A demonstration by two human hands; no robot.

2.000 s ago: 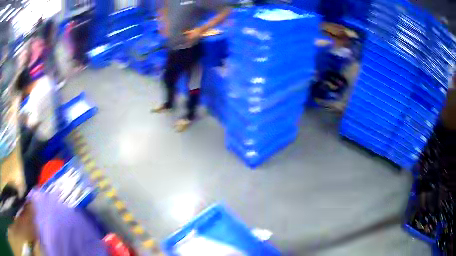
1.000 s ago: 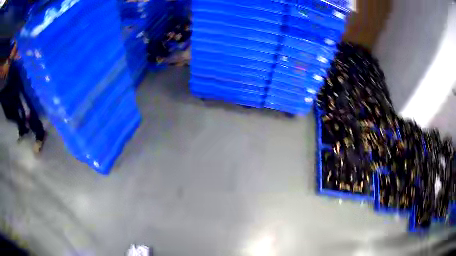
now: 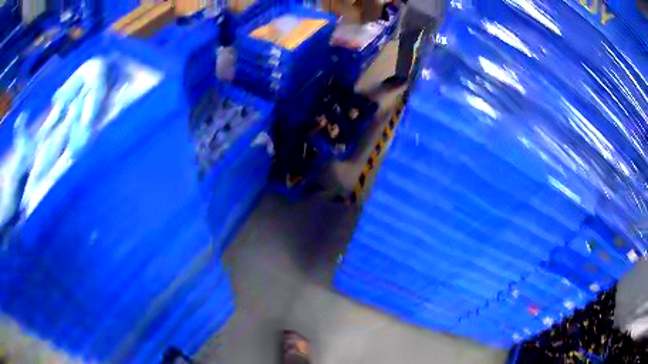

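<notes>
The frame is blurred. A tall blue crate stack [image 3: 121, 242] stands close on the left, with pale blue-white parts [image 3: 64, 128] in its top crate. A taller ribbed blue crate stack [image 3: 455, 220] stands on the right, with bright glare on its upper part. A floor gap separates the two stacks. Neither of my hands can be made out in the picture. A small brownish shape, perhaps a shoe, shows at the bottom edge and is too blurred to tell.
Behind the left stack are crates with greyish parts [image 3: 224, 121] and a crate stack with a tan top [image 3: 291, 30]. Dark parts [image 3: 337, 128] lie beyond the gap beside yellow-black tape [image 3: 376, 153]. More dark parts [image 3: 579, 330] are at lower right. Grey floor [image 3: 284, 263] shows between the stacks.
The view has swung right and moved closer to the two stacks, which now fill both sides. The standing person and the seated workers have left the picture.
</notes>
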